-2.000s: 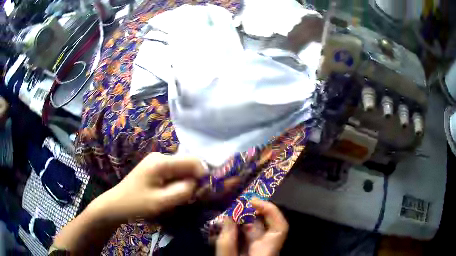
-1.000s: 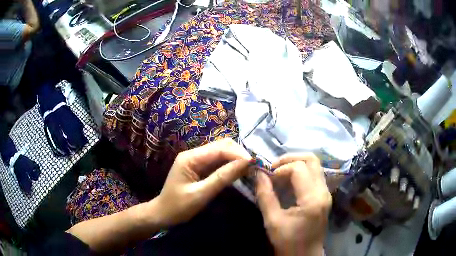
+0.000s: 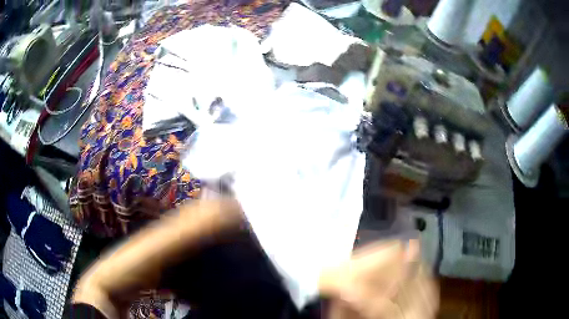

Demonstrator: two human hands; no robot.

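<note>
The white garment panel lies left of the overlock machine's needle area and hangs down to a point toward me. My left hand is blurred at the panel's left edge, its fingers partly hidden by the cloth; its grip cannot be told. My right hand is blurred at the panel's lower right tip, and its grip is unclear. The batik cloth is piled under and left of the white panel.
The overlock machine stands at the right, with thread cones beyond it. Navy bundles lie on a checked surface at lower left. A white scrap lies behind the panel. A cable loops at upper left.
The hands have moved apart, my left up and left, my right lower. The white panel now spreads down between them. The batik strip held between the fingers is out of sight. The view has shifted.
</note>
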